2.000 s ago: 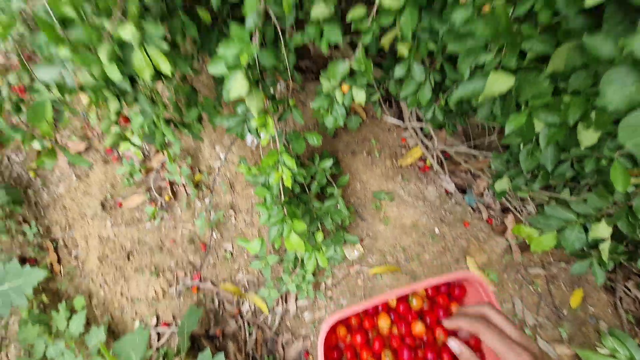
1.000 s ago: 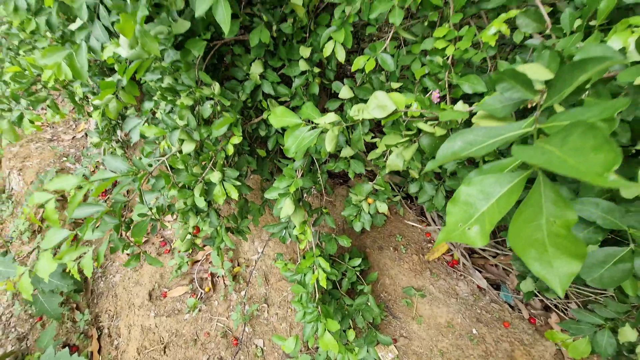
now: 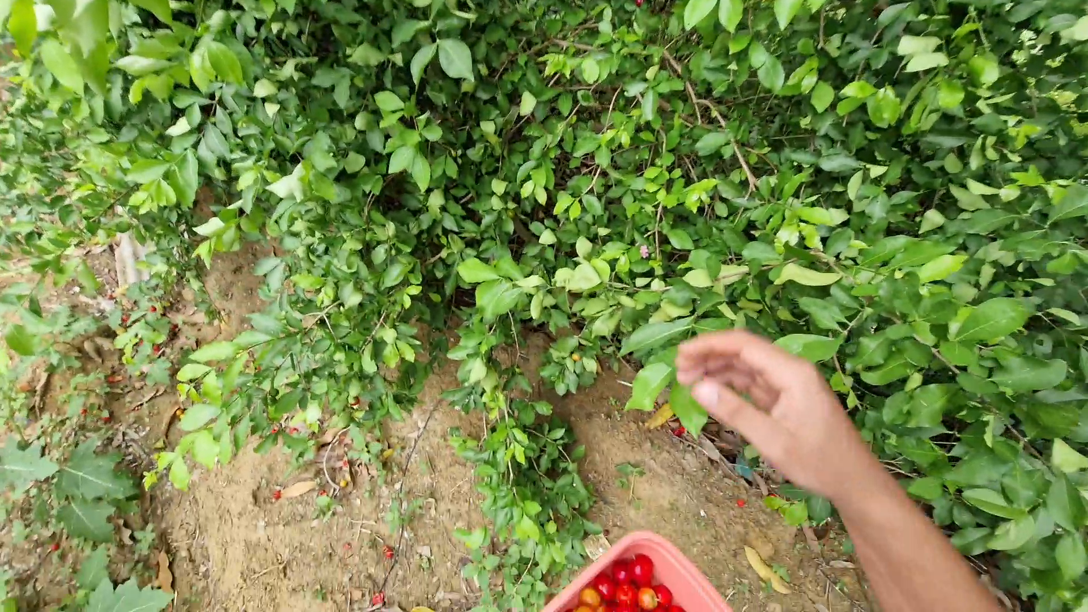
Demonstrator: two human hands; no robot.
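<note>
My right hand (image 3: 765,408) is raised in front of the leafy bush (image 3: 527,195), right of centre, fingers loosely curled with gaps between them and no fruit visible in it. Green leaves lie just behind its fingertips. Below and to its left, a pink plastic container (image 3: 671,561) shows at the bottom edge, with red and orange cherry-like fruits (image 3: 625,582) in it. Only its upper end is in view, and what supports it is hidden. My left hand is out of view.
Fallen red fruits (image 3: 388,552) and dry leaves (image 3: 765,569) are scattered over bare soil (image 3: 246,518). A leafy branch (image 3: 527,459) hangs low over the middle. Lobed-leaf plants (image 3: 89,484) grow at the lower left. Dense foliage fills the top and right.
Two seconds ago a hand was over the fruit in the container; one second ago neither was in view. Now my right hand is up by the foliage and the container shows again. The view has shifted.
</note>
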